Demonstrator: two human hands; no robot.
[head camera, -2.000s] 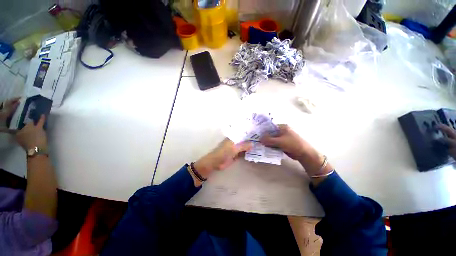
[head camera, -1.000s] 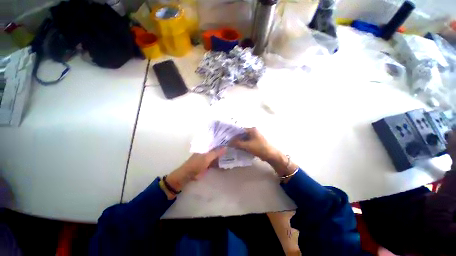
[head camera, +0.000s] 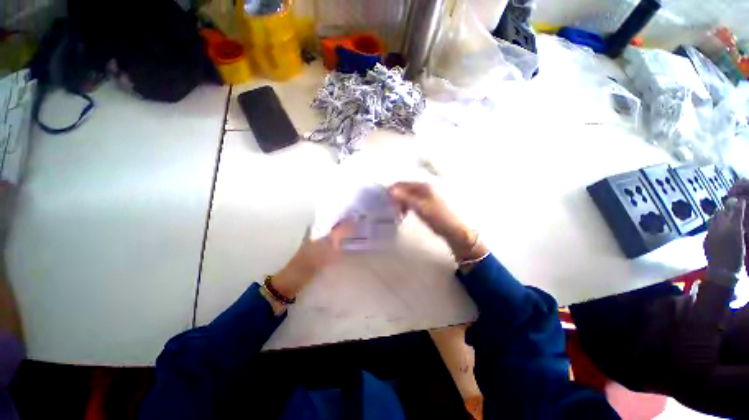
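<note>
A stack of white printed cards (head camera: 368, 220) is held above the white tabletop in front of me, blurred and washed out by glare. My left hand (head camera: 319, 248) grips the cards from the lower left. My right hand (head camera: 417, 205) is at their upper right edge, fingers bent and touching the cards; its fingertips are blurred. A tangled silver-grey heap (head camera: 365, 102) lies behind the cards.
A smartphone (head camera: 268, 119) lies left of the heap. Yellow tape rolls (head camera: 275, 41), an orange cup (head camera: 229, 61) and a steel flask (head camera: 424, 37) stand behind. Several black trays (head camera: 632, 213) sit at right beside a neighbour's hands (head camera: 727, 234). A black bag (head camera: 152, 53) lies back left.
The view has shifted right. The fanned cards are now closer together. My right hand has moved to their upper right edge. More black trays show in the row at right.
</note>
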